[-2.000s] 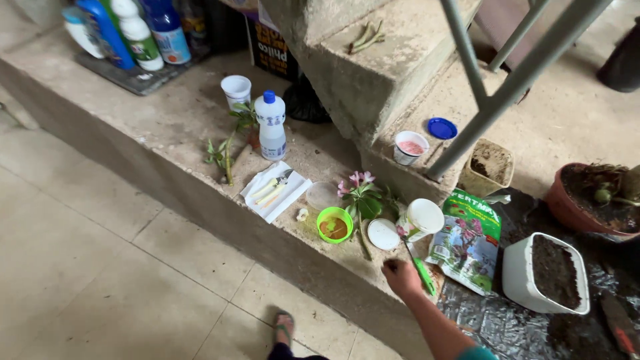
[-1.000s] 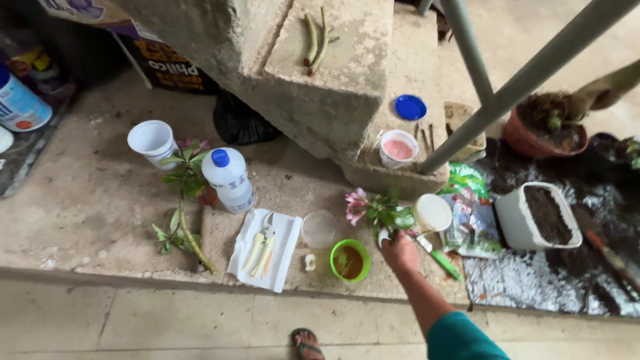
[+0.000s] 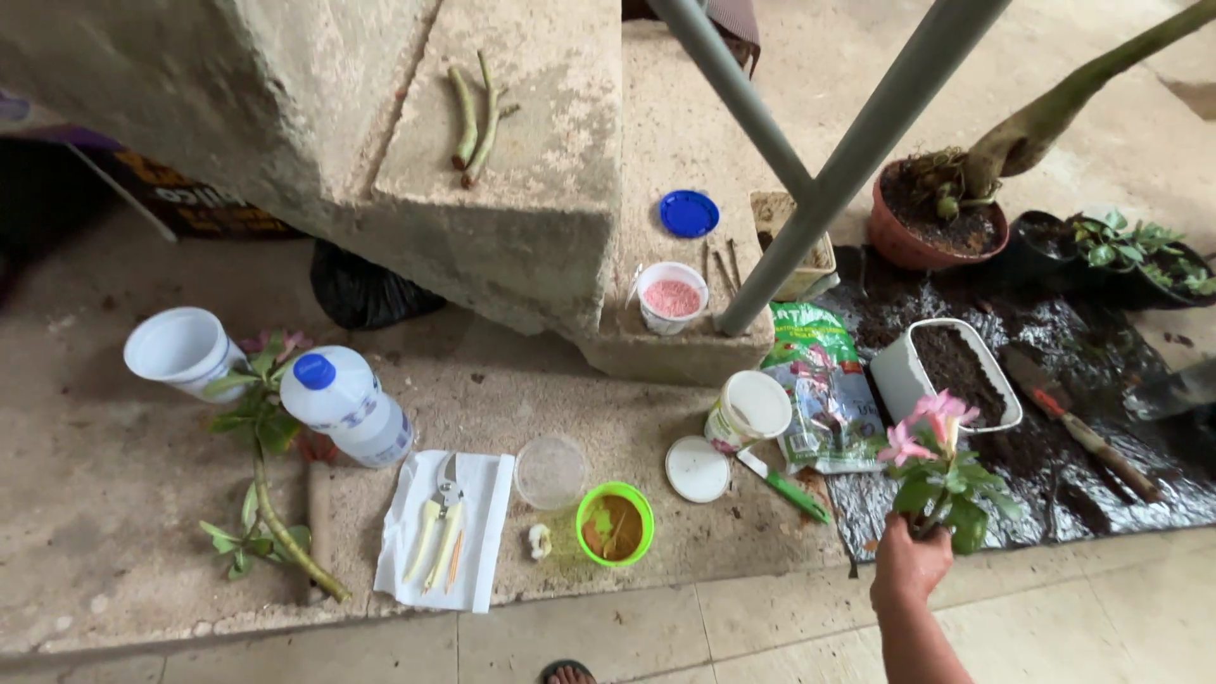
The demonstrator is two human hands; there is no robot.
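My right hand (image 3: 912, 560) holds a leafy cutting with pink flowers (image 3: 940, 465) by its stem, over the near edge of the black plastic sheet. Just behind the flowers stands a white pot of dark soil (image 3: 950, 375). A hand trowel (image 3: 1083, 432) lies right of the pot. Left of the hand are a green-handled knife (image 3: 787, 486), a white lid (image 3: 698, 468) and a green bowl of brown powder (image 3: 616, 524). Pruning shears (image 3: 442, 522) rest on white paper (image 3: 486, 503). My left hand is out of view.
A grey metal railing (image 3: 855, 142) slants down to the concrete step (image 3: 684, 356). On that step sits a tub of pink granules (image 3: 673, 296). A plastic bottle (image 3: 356, 408) and a leafy branch (image 3: 275, 513) are at the left. A potted plant (image 3: 940, 223) stands behind the soil pot.
My right hand has taken hold of the flowering cutting, which lay on the ledge beside the green bowl, and has carried it right to the black sheet. The view has shifted.
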